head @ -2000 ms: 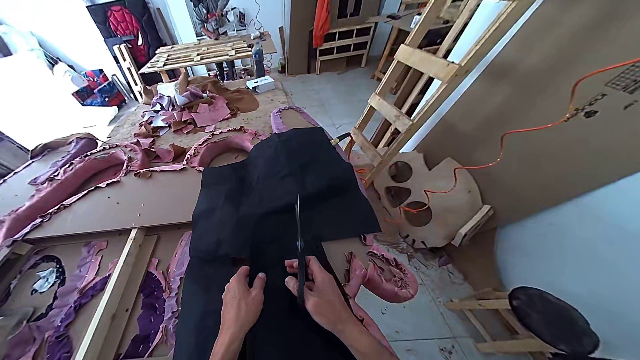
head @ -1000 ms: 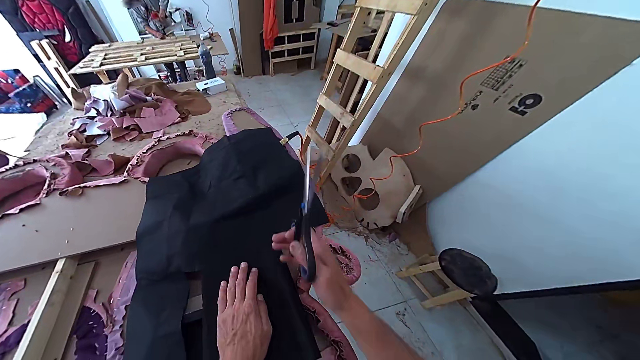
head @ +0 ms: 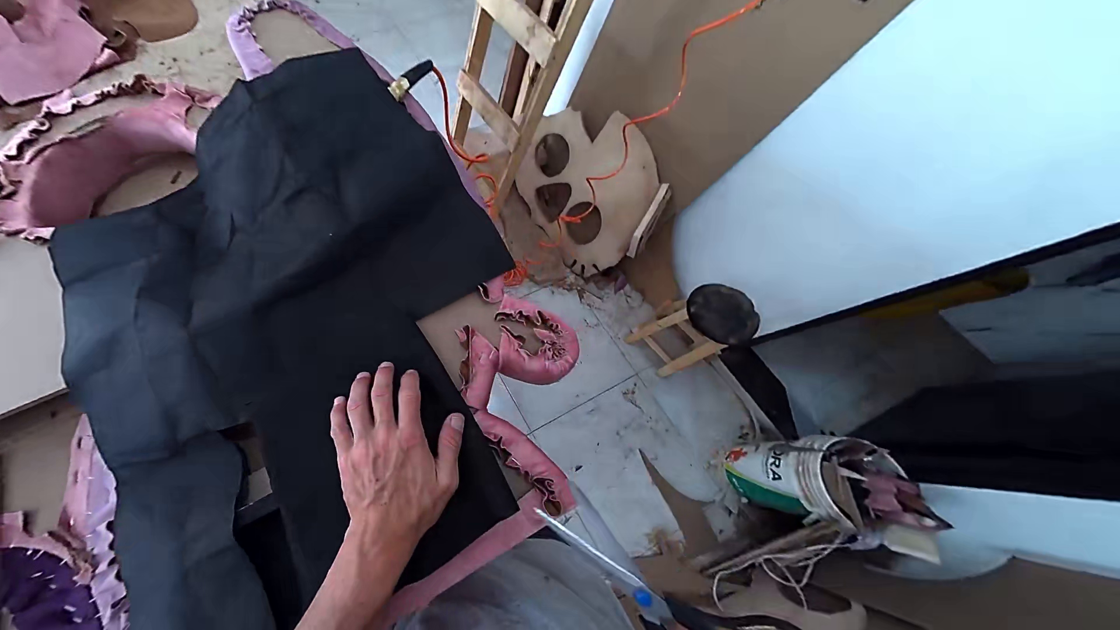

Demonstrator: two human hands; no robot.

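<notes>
My left hand [head: 389, 468] lies palm down on black fabric [head: 306, 219], fingers slightly apart, with nothing held. The fabric is creased and spreads over the work surface, covering part of the pink ruffled pieces. To the right of my hand, a pink ruffled strip [head: 529, 455] runs past the fabric's edge and meets a curled pink piece [head: 560, 346]. At the bottom right, scissors [head: 612, 564] point up and left, their blades apart, near the end of the strip. Their dark handles run to the frame's lower edge. My right hand is out of view.
A wooden ladder frame [head: 503, 114] and a skull-shaped board [head: 643, 175] stand beyond the fabric. An orange coiled hose [head: 626, 131] ends in a fitting at the fabric's edge. Right of the surface are a round-topped stool [head: 722, 315] and a bucket of scraps [head: 770, 477].
The scissors and my right hand were over the black fabric; the scissors are now at the lower right and that hand has left view. The view has turned down and right.
</notes>
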